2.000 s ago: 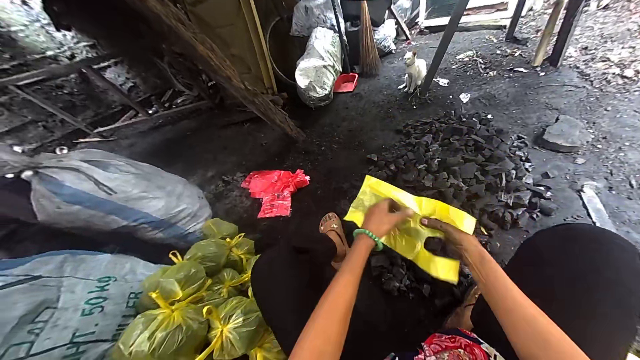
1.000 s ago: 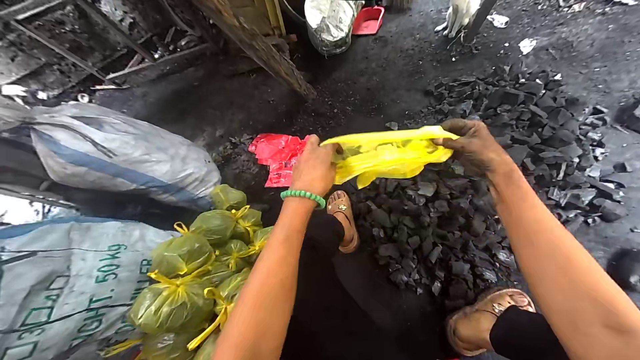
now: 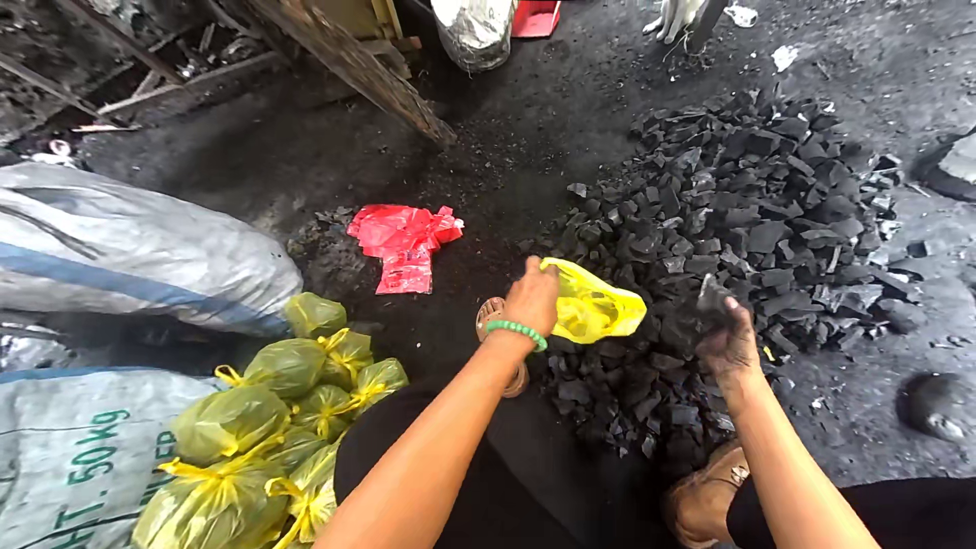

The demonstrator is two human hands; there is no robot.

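Note:
My left hand, with a green beaded bracelet at the wrist, grips the rim of a yellow plastic bag, whose mouth gapes toward the right. A short way right of the bag, my right hand, blackened with dust, has its fingers around dark charcoal pieces; how many is unclear. Beneath both hands and beyond them spreads a heap of broken charcoal. Filled, knotted yellow plastic bags are piled at the lower left.
Red plastic bags lie on the dark ground left of the heap. Large woven sacks fill the left side. A slanting wooden post, a red dustpan, an animal's pale legs and a stone stand or lie farther out.
My right hand has let go of the yellow bag and moved down to the charcoal, taking hold of some. The bag, stretched between both hands before, now hangs from my left hand.

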